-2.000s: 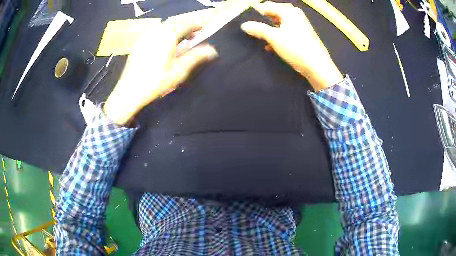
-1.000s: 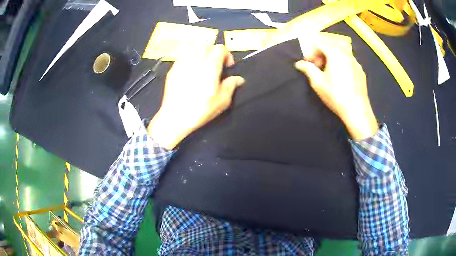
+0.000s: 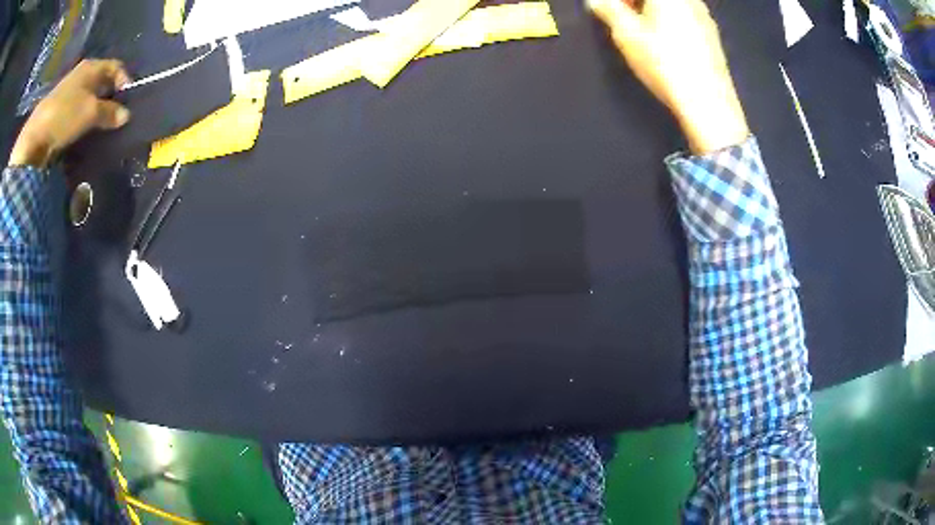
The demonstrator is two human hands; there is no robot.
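Note:
A dark fabric piece [image 3: 451, 256] lies flat on the dark table, barely showing against it. My left hand [image 3: 74, 111] is at the upper left, with thumb and fingers at the left end of another dark piece [image 3: 179, 101] with a thin white edge. That piece covers part of a yellow card pattern [image 3: 220, 133]. My right hand [image 3: 672, 67] is at the top, right of centre. Its fingertips meet the picture's edge, so whether they hold anything is hidden.
Long yellow patterns [image 3: 333, 72] and a white sheet [image 3: 256, 18] lie at the far edge. Dark snips [image 3: 156, 220] with a white cloth tie [image 3: 154, 292] and a dark roll [image 3: 82, 203] are at left. A thin white strip [image 3: 802, 121] lies at right. Lint dots the table.
My left hand has moved far left with a dark piece, away from my right hand, which has moved up to the picture's top edge. The flat dark piece at the centre now shows uncovered.

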